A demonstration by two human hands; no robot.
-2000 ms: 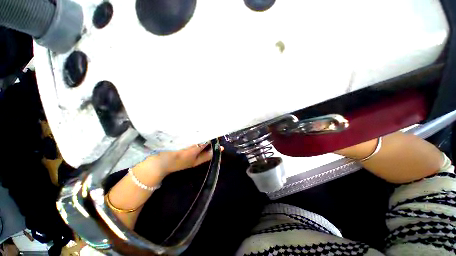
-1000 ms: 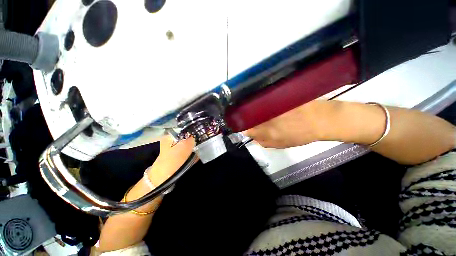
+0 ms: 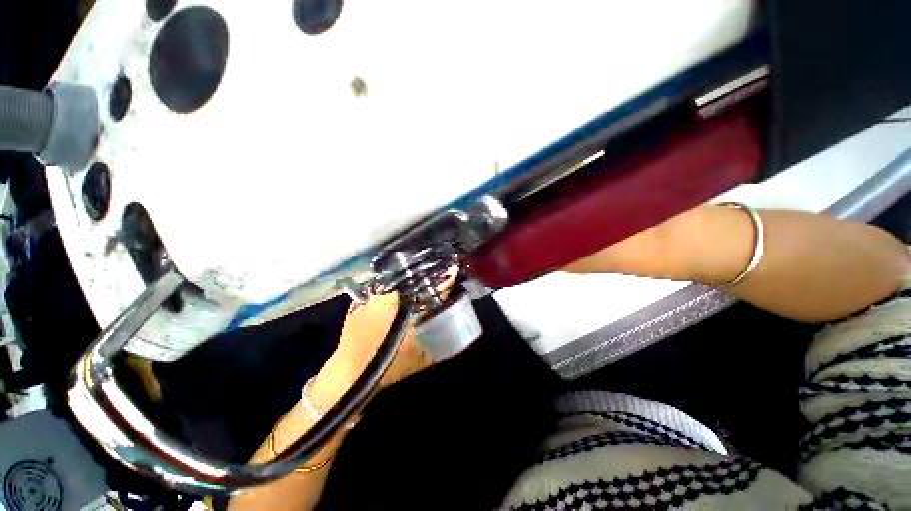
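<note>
The white sewing machine head (image 3: 330, 130) fills the upper part of the view. Black fabric (image 3: 450, 429) lies below it and hangs over my lap. My left hand (image 3: 375, 334) is on the black fabric beneath the machine, partly behind the chrome loop (image 3: 150, 434) and the thread tension assembly (image 3: 430, 284); its fingertips are hidden. My right hand (image 3: 639, 255) reaches in from the right under the dark red part (image 3: 619, 195); its fingers are hidden behind that part. The needle area is not visible.
A grey ribbed tube (image 3: 25, 118) is at the left of the head. A black band (image 3: 834, 75) wraps the arm at upper right. The table's grey edge (image 3: 639, 324) runs below my right wrist. A grey box with a round vent (image 3: 45, 464) is at lower left.
The view shifted over the two seconds, so the machine appears further left than at first. Since one second ago, my right hand has gone further behind the red part and my left hand shows more beside the tension assembly.
</note>
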